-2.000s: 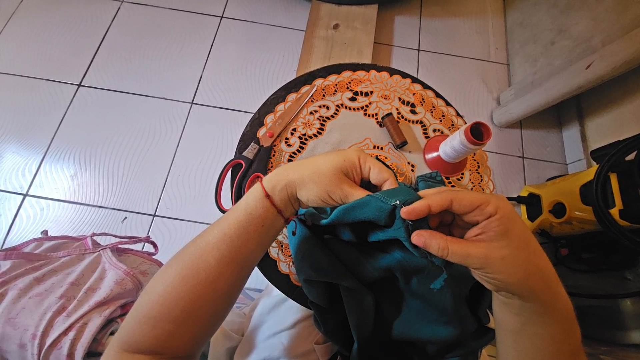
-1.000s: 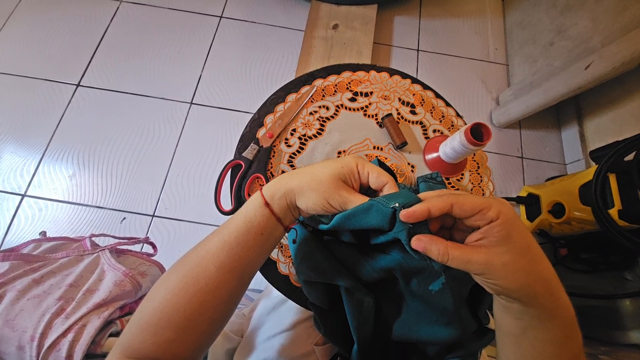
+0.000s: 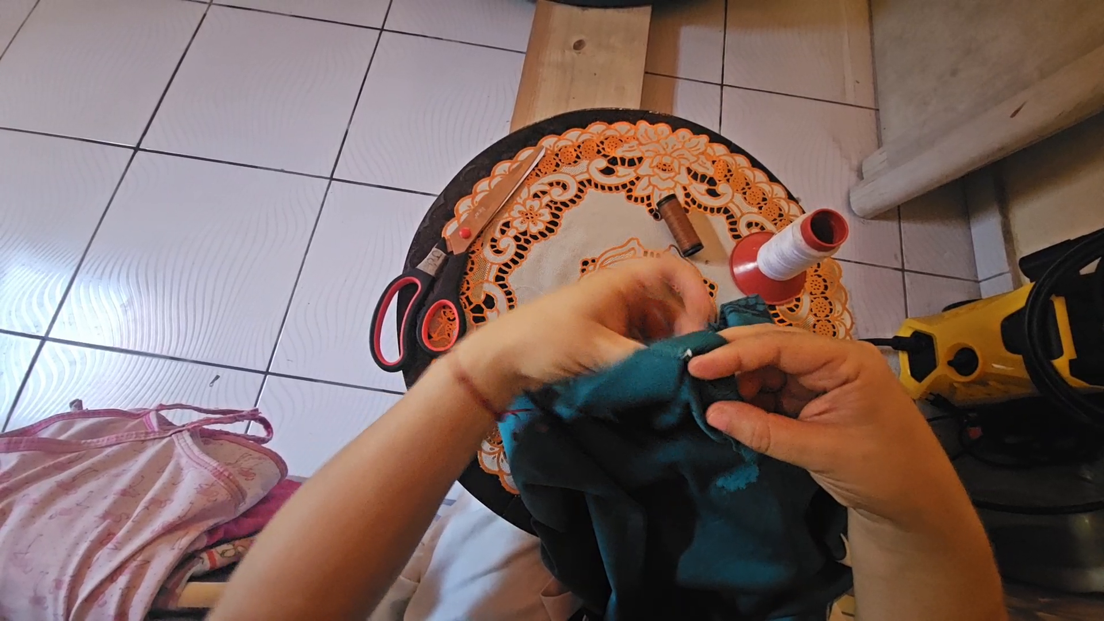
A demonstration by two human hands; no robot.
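Observation:
A dark teal cloth garment (image 3: 638, 483) hangs from both hands over the near part of a round table (image 3: 431, 216). My left hand (image 3: 612, 319) grips its upper folded edge, with some fingers hidden behind the fabric. My right hand (image 3: 793, 388) pinches the same edge close by, and a small pale spot shows on the cloth at its index fingertip. Past the hands, a brown thread spool (image 3: 680, 225) lies on an orange and white cutwork doily (image 3: 578, 224). A red cone of white thread (image 3: 789, 250) leans beside it. Scissors with black and red handles (image 3: 444, 285) lie at the left rim.
Pink patterned clothing (image 3: 112, 509) is heaped at the lower left. A wooden board (image 3: 582, 60) lies beyond the table on the tiled floor (image 3: 233, 224). At the right are a yellow and black machine (image 3: 983, 345) with a coiled black hose or cable, and a pale ledge (image 3: 983, 138).
My left hand's fingers have lifted slightly from the cloth edge. My right hand stays at nearly the same place on the fabric.

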